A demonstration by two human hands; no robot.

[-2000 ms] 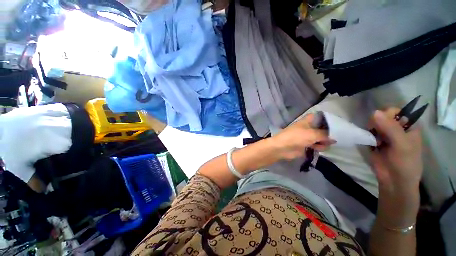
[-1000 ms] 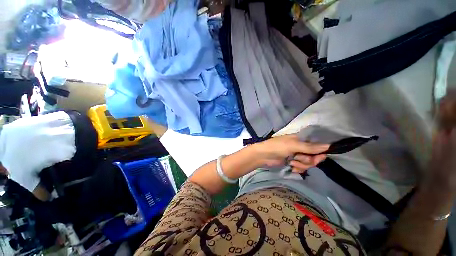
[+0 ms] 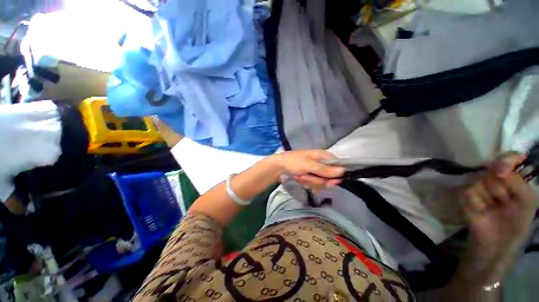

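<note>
A grey fabric piece with a black edge (image 3: 408,169) is stretched sideways between my two hands above my lap. My left hand (image 3: 312,168) grips its left end. My right hand (image 3: 499,191) pinches its right end; this hand is slightly blurred. Dark shapes show at the far right beside my right fingers, but I cannot tell clearly whether they are the snips. Another grey piece with a black band (image 3: 393,224) lies over my lap below the stretched one.
A fanned stack of grey panels (image 3: 313,82) lies ahead, with black-edged grey panels (image 3: 467,56) at upper right. Light blue fabric (image 3: 207,65) lies left of it. A yellow plastic crate (image 3: 97,127) and blue basket (image 3: 148,203) stand at left. A white strip (image 3: 520,115) lies far right.
My right hand has come back in from the right edge and taken the piece's far end. The piece is now pulled out long and straight. The view has shifted slightly.
</note>
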